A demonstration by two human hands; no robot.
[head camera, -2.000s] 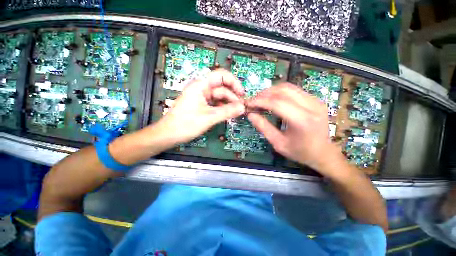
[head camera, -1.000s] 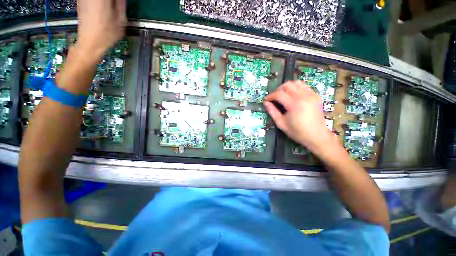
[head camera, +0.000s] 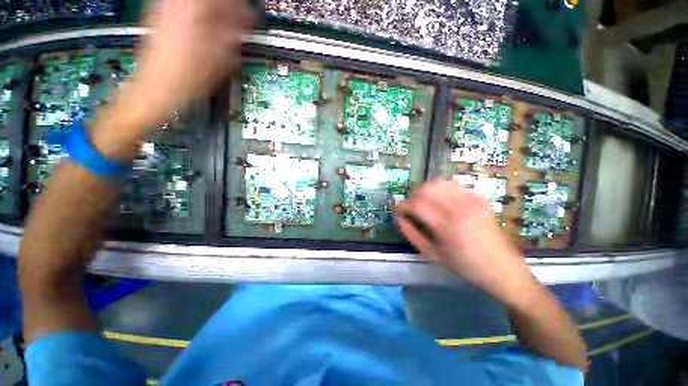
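Green circuit boards [head camera: 281, 188] sit four to a carrier [head camera: 330, 219] in the middle of the line. My left hand [head camera: 198, 41], blurred, is over the far rail, left of the large glittering component pile [head camera: 453, 26]; its fingertips are cut off by the top edge. A blue strap [head camera: 92, 154] is on the left wrist. My right hand [head camera: 446, 222] is low over the right edge of the middle carrier, beside its near right board [head camera: 375, 197]. Its fingers are curled together; whether they hold a small part cannot be told.
Another carrier with boards [head camera: 483, 136] lies to the right, and more boards [head camera: 64, 94] lie left, partly behind my left arm. Pale conveyor rails [head camera: 332, 268] run along both sides. A darker component pile [head camera: 68, 9] lies at the far left. A pale blurred shape is at the right edge.
My left hand went from the middle boards to beyond the far rail, then moved somewhat right. My right hand drew apart from it and moved right and nearer me.
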